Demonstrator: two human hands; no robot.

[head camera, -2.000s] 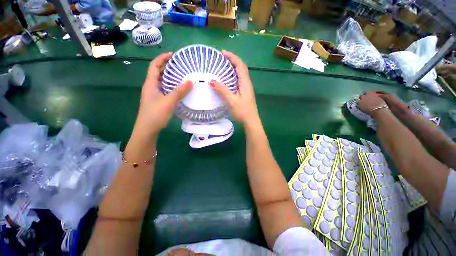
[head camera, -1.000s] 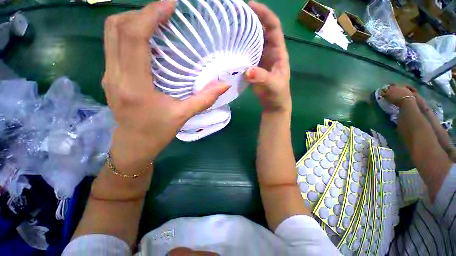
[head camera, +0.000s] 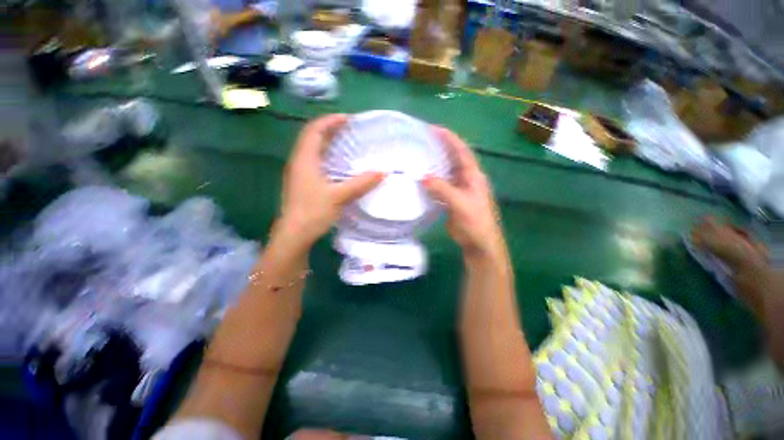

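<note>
A white clip fan point(head camera: 391, 193) is held upright above the green belt, its ribbed back and smooth centre facing me and its clip base point(head camera: 382, 260) at the bottom. My left hand point(head camera: 322, 185) holds the left side of the cage, thumb on the back. My right hand point(head camera: 464, 193) holds the right side, thumb on the back near the smooth centre. The frame is blurred, so fine detail does not show.
Clear plastic bags point(head camera: 112, 266) lie over a blue bin point(head camera: 163, 391) at left. Sheets of round pads point(head camera: 619, 352) lie at right, near another person's hand point(head camera: 731, 245). Across the green belt point(head camera: 550, 215) are small cardboard trays point(head camera: 539, 123), white paper point(head camera: 578, 142) and more white fans point(head camera: 314, 82).
The fan, close to me and tilted a second ago, is now farther away and more upright, with both hands still on it. The view has shifted and shows more of the far side.
</note>
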